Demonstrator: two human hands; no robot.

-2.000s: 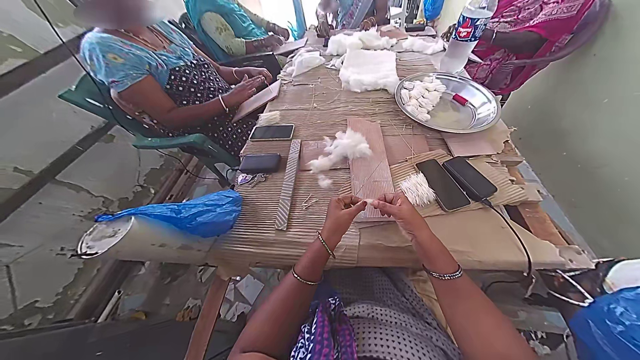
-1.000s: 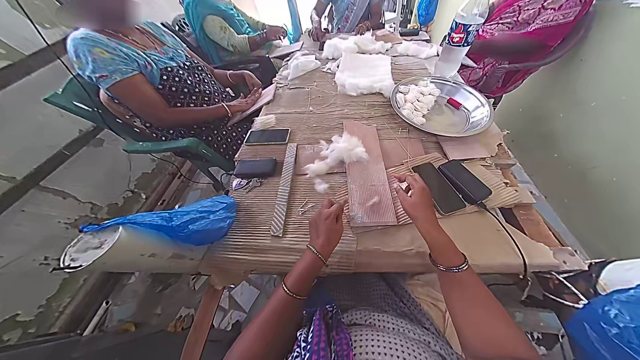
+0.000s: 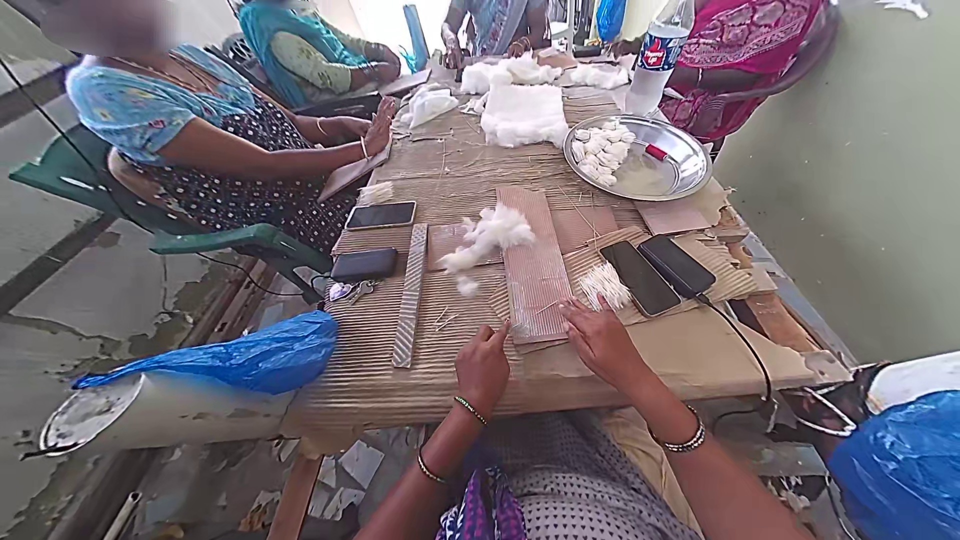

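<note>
My left hand (image 3: pixel 484 367) is at the near left corner of a ribbed cardboard strip (image 3: pixel 532 262), its index finger pointing forward at the strip's edge. The fingers of my right hand (image 3: pixel 604 341) rest at the strip's near right edge, close to a thin white wick (image 3: pixel 546 307) lying on it. Whether its fingertips pinch anything is too small to tell. Loose cotton wool (image 3: pixel 499 232) lies over the strip's far left part. A pile of thin white cotton wicks (image 3: pixel 604 286) sits just beyond my right hand.
Two phones (image 3: pixel 641 279) lie right of the wicks, one with a cable. A steel plate (image 3: pixel 701 169) holds cotton bundles; a bottle (image 3: pixel 656 60) stands behind it. Left are a patterned flat strip (image 3: pixel 410 296), a wallet-like case (image 3: pixel 364 265), keys (image 3: pixel 362 291) and another phone (image 3: pixel 381 215). Several people sit around.
Both hands were together over the strip's near end, then moved apart. My right hand has since come down from beside the wick pile to the strip's near right edge.
</note>
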